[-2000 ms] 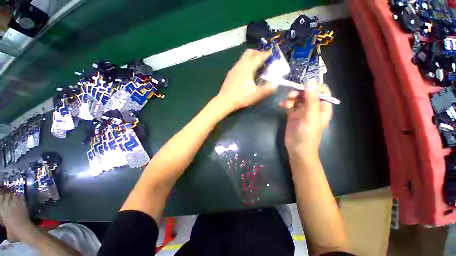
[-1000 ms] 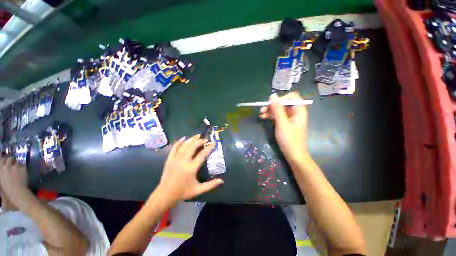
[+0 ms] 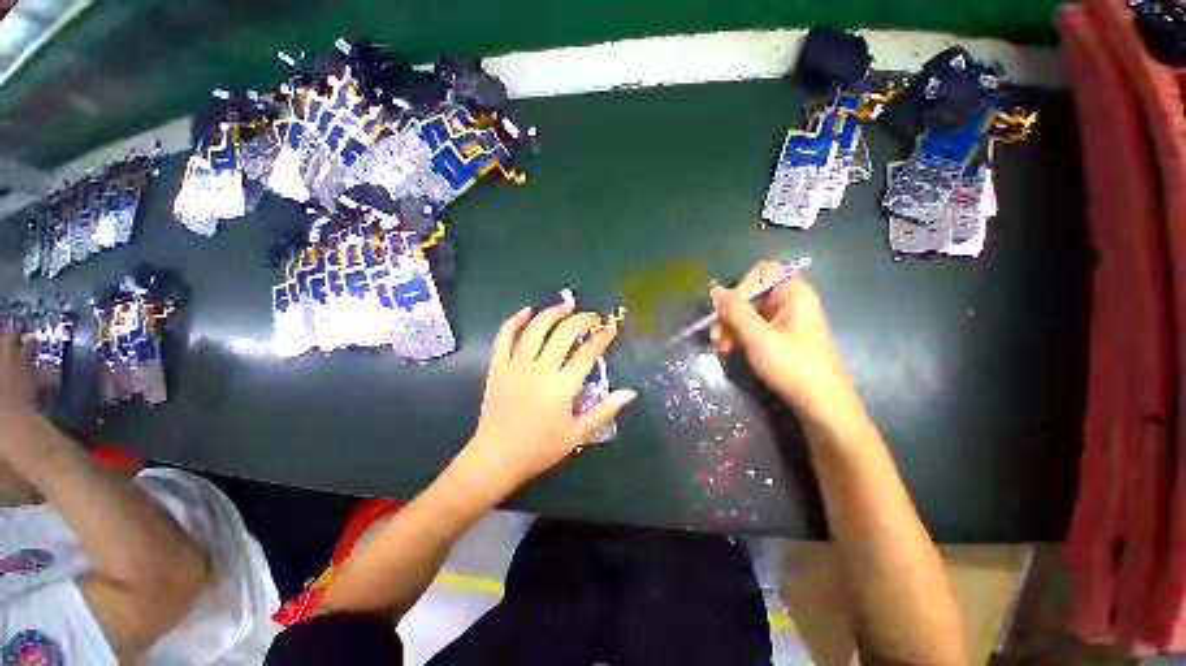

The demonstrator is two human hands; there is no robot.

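A narrow circuit board (image 3: 600, 414) lies on the dark green bench in front of me, mostly hidden under my left hand. My left hand (image 3: 546, 384) is spread over the board, fingertips at its top end and thumb at its right edge. My right hand (image 3: 777, 325) holds a slim white pointed tool (image 3: 767, 282) like a pen, its tip down and left near the scattered specks. Small red, pink and white specks (image 3: 723, 455) lie to the right of the board. A translucent yellow sheet (image 3: 661, 295) lies flat beyond them.
Fanned board piles (image 3: 358, 293) lie at the left. Two more piles (image 3: 817, 163) (image 3: 939, 189) lie at the back right by the pale edging strip (image 3: 637, 68). A red-pink tray (image 3: 1129, 325) borders the bench at the right. A co-worker's arm (image 3: 111, 501) is at the lower left.
My hands have left the back right piles. A board now lies at the middle under my left hand, which covers more of it than a second ago. The tool has tilted tip-down toward the specks.
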